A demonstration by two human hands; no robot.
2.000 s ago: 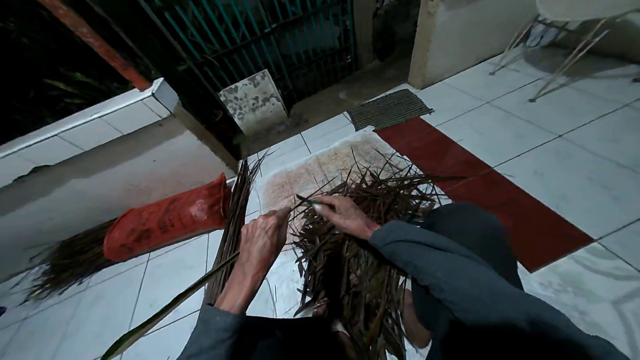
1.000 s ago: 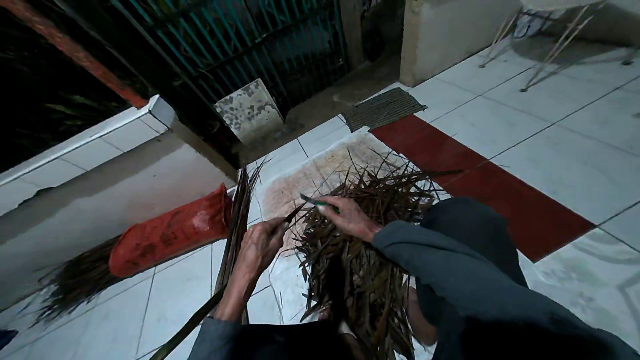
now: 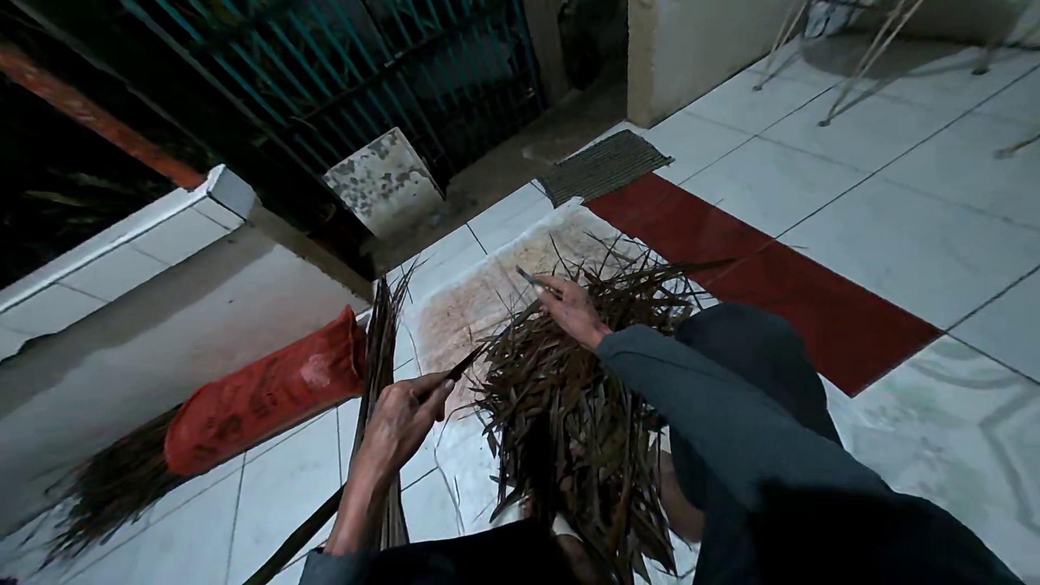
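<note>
My left hand (image 3: 409, 416) grips a dark dry leaf strip (image 3: 469, 362) between thumb and fingers, and the strip slants up toward my other hand. A small knife (image 3: 530, 278) is held in my right hand (image 3: 573, 311), its blade pointing up and left. Below and around that hand lies a heap of brown dry leaf strips (image 3: 581, 406) in front of my legs. Beside my left forearm stretches a bundle of long thin stalks (image 3: 380, 349). A long flat leaf piece (image 3: 305, 528) passes under that forearm. Whether the blade touches the strip cannot be told.
A red sack (image 3: 268, 398) with thin stalks (image 3: 122, 475) sticking out lies by the low wall (image 3: 203, 301). A stained cloth (image 3: 463, 317) is spread beneath the heap. Farther off are a ribbed mat (image 3: 605, 166), a speckled block (image 3: 386, 183), a metal gate (image 3: 366, 73) and chair legs (image 3: 869, 65).
My hands have moved apart; they were close together before. The right hand with the knife has gone up and right, the left hand down, with the leaf strip now stretching between them.
</note>
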